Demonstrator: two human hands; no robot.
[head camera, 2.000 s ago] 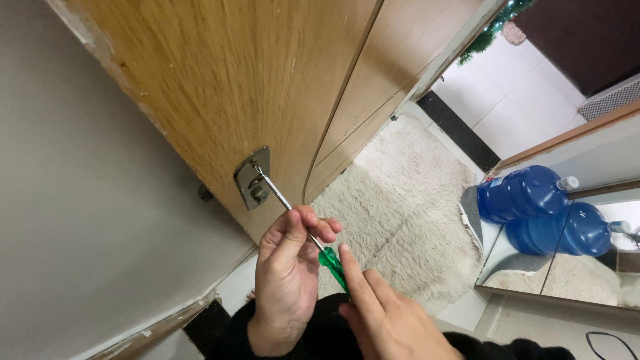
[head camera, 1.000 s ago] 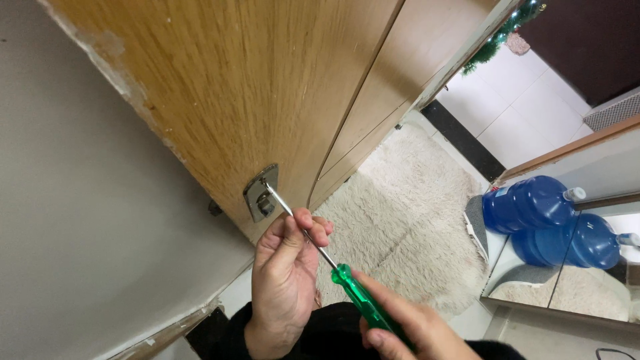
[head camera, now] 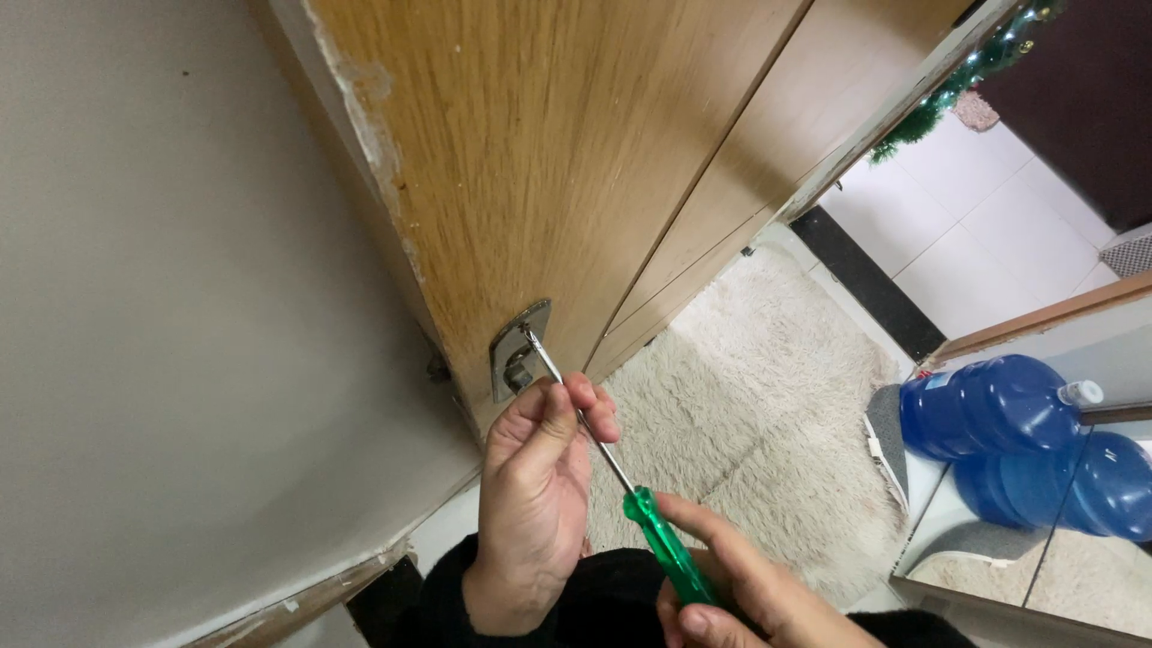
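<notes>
A screwdriver with a translucent green handle slants up and to the left, its metal shaft reaching a metal lock plate on the wooden door. The tip meets the plate near its upper part; the screw head there is too small to make out. My left hand pinches the shaft between thumb and fingers, just below the plate. Around the green handle are the fingers of my right hand, with the index finger laid along its upper end. A metal knob or spindle sticks out of the plate beside the shaft.
A grey wall stands left of the door. Beyond my hands lies a shaggy cream rug. At right, a large blue water bottle stands by a mirrored panel and a grey slipper. A lit green garland hangs by the doorway.
The screwdriver's tip stays at the lock plate and my left hand keeps its pinch on the shaft. My right hand's fingers have shifted on the green handle.
</notes>
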